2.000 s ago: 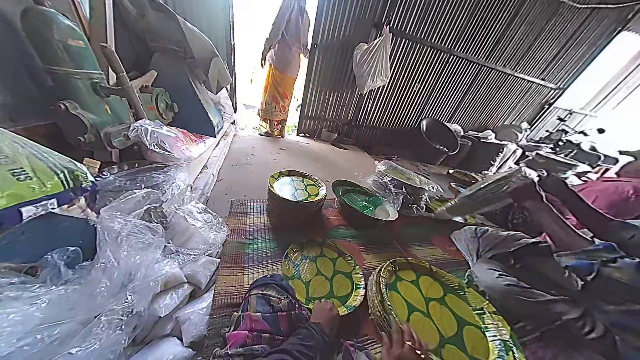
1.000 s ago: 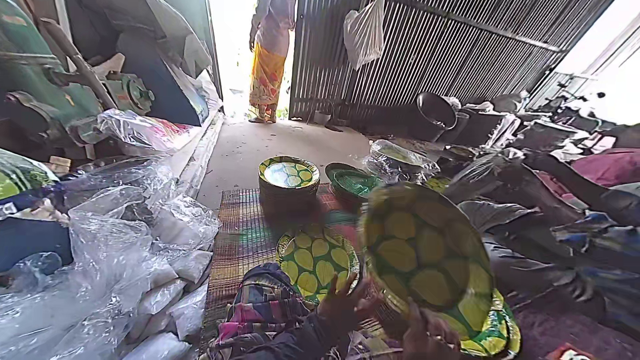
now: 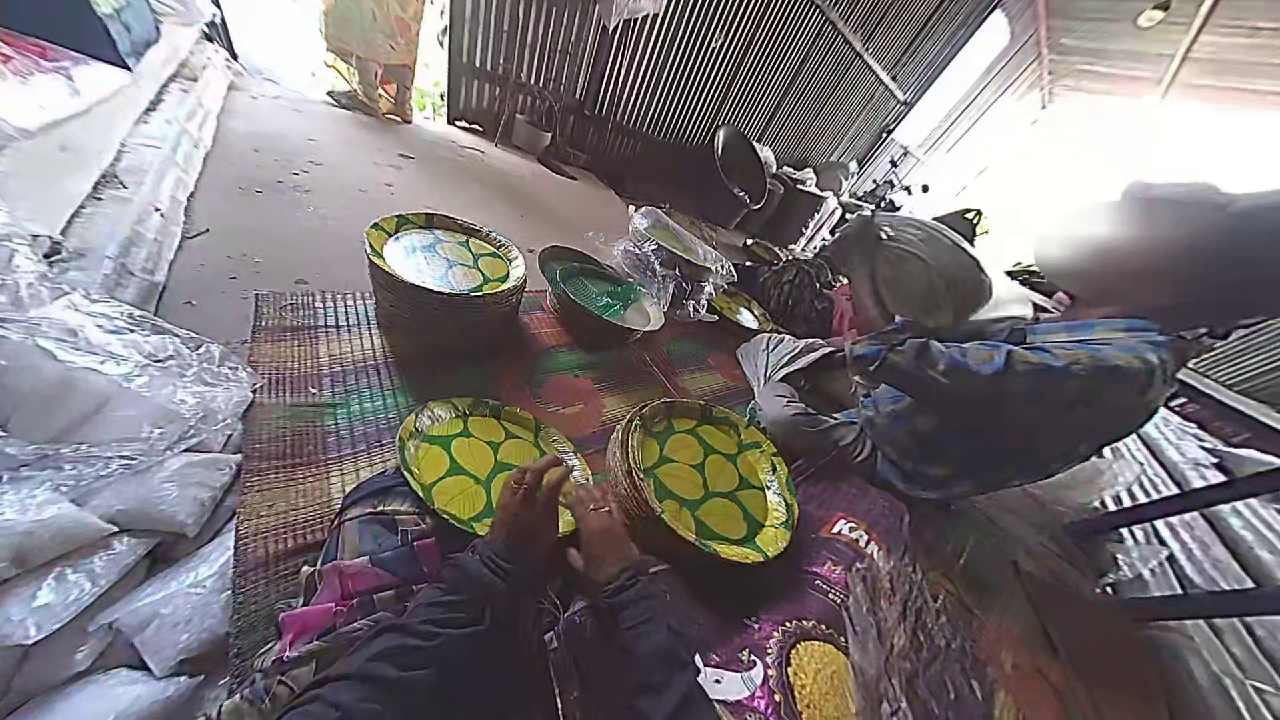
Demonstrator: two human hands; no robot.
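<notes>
A green paper plate with a yellow leaf pattern (image 3: 465, 460) lies on the mat in front of me. My left hand (image 3: 528, 508) rests on its right part, fingers spread over the surface. Close beside it, my right hand (image 3: 603, 535) touches the plate's right edge, near a tilted stack of matching plates (image 3: 715, 480). Whether either hand grips the rim is not plain. Farther off stands a tall stack of the same plates (image 3: 445, 265), and right of it a shallow stack of green plates or bowls (image 3: 600, 295).
A woven striped mat (image 3: 300, 430) lies under the plates. Clear plastic packets (image 3: 110, 500) are heaped at the left. A co-worker in a checked shirt (image 3: 1010, 400) sits at the right. A printed purple sack (image 3: 780, 620) lies by my right arm. Another person (image 3: 375, 50) stands at the doorway.
The plate tilted up in front of the right stack one second ago is no longer raised. Both hands have come together over the left plate. The view has swung right and down.
</notes>
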